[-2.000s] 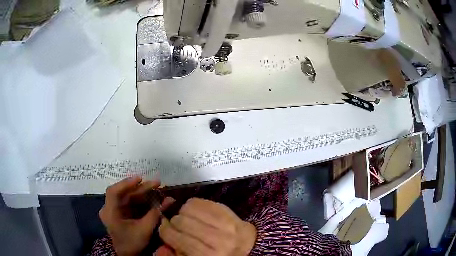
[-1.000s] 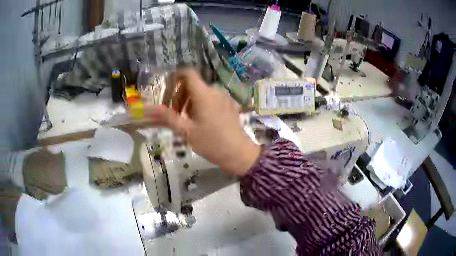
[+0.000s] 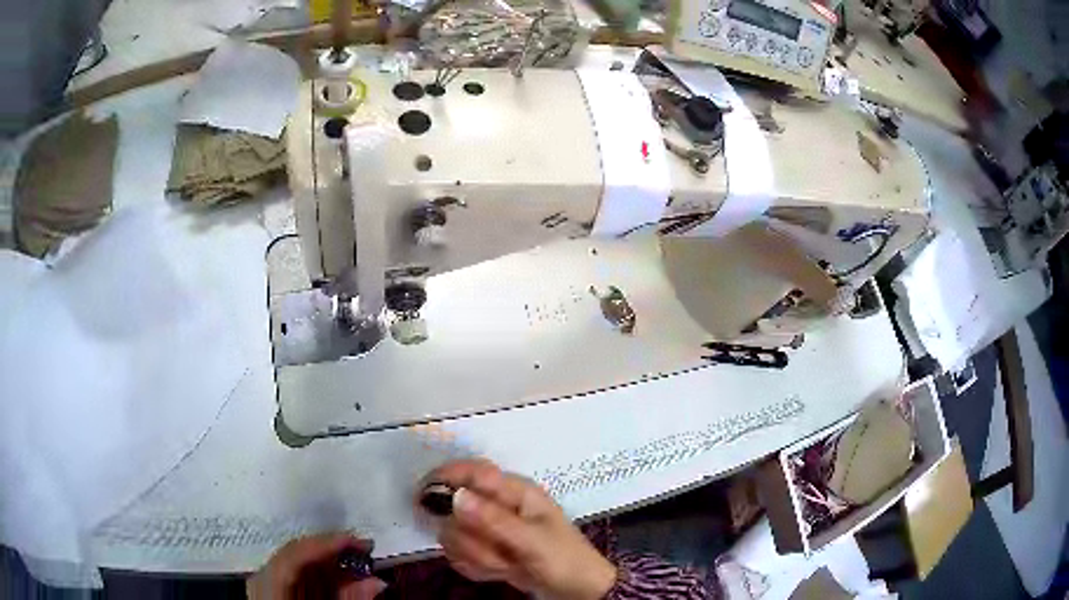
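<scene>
My right hand (image 3: 510, 533) holds a small dark bobbin (image 3: 438, 498) between thumb and fingertips, over the table's front edge. My left hand (image 3: 311, 567) is lower left at the picture's bottom, partly cut off, with a small dark object, likely the bobbin case (image 3: 354, 563), at its fingertips. The two hands are apart. The cream sewing machine (image 3: 504, 152) stands behind them, its needle plate (image 3: 317, 328) at the left end of the bed.
White fabric (image 3: 94, 352) lies left of the machine, with khaki pieces (image 3: 229, 164) behind. Black thread snips (image 3: 746, 355) lie right of the bed. An open drawer (image 3: 801, 533) with khaki and coloured scraps is at right. The control panel (image 3: 762, 33) is behind.
My right hand has come down from high above the machine to the table front and now holds the bobbin. My left hand is back in view. The view has tilted down again.
</scene>
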